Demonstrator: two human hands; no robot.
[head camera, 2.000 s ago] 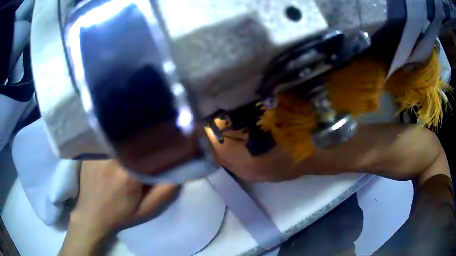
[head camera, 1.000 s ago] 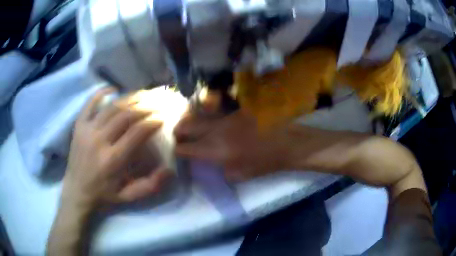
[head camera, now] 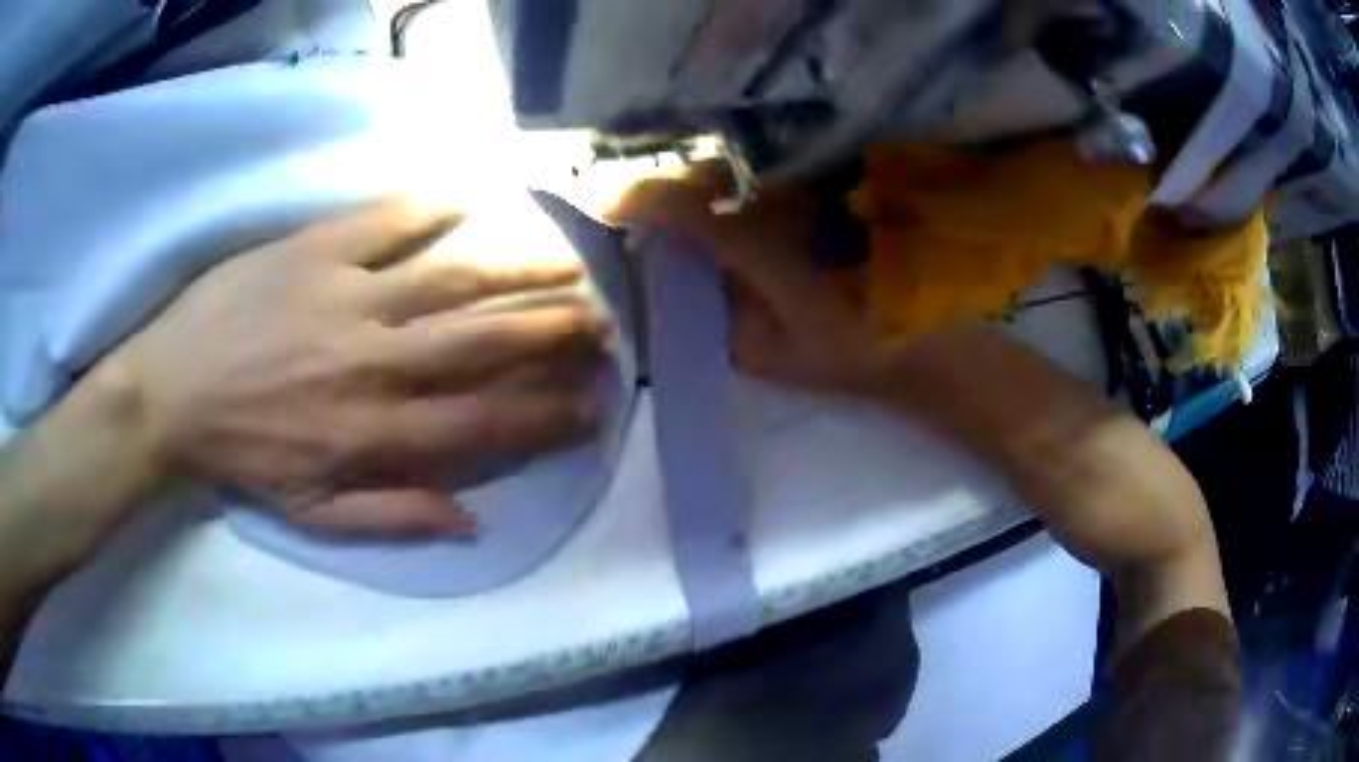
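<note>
My left hand [head camera: 403, 372] lies flat, palm down, on a pale grey-white fabric panel [head camera: 492, 543] with a rounded edge, left of the needle area. My right hand [head camera: 730, 276] is at the needle area, its fingertips by the bright lamp light; whether they pinch anything is hard to tell. A narrow pale grey fabric strip [head camera: 695, 447] runs from beneath the right fingers down over the table's front edge. The sewing machine head [head camera: 894, 75] stands above the right hand and hides the needle.
Yellow-orange fluffy cloth [head camera: 999, 238] hangs on the machine head above my right forearm. The machine table's curved edge [head camera: 492, 677] carries ruler marks. Pale and dark fabric pieces [head camera: 1006, 640] lie below the edge. More pale fabric [head camera: 164, 179] spreads at the left.
The view has shifted, and the machine head sits higher and further right. My left hand has gone from raised, curled fingers to flat on the panel. The strip hangs straighter.
</note>
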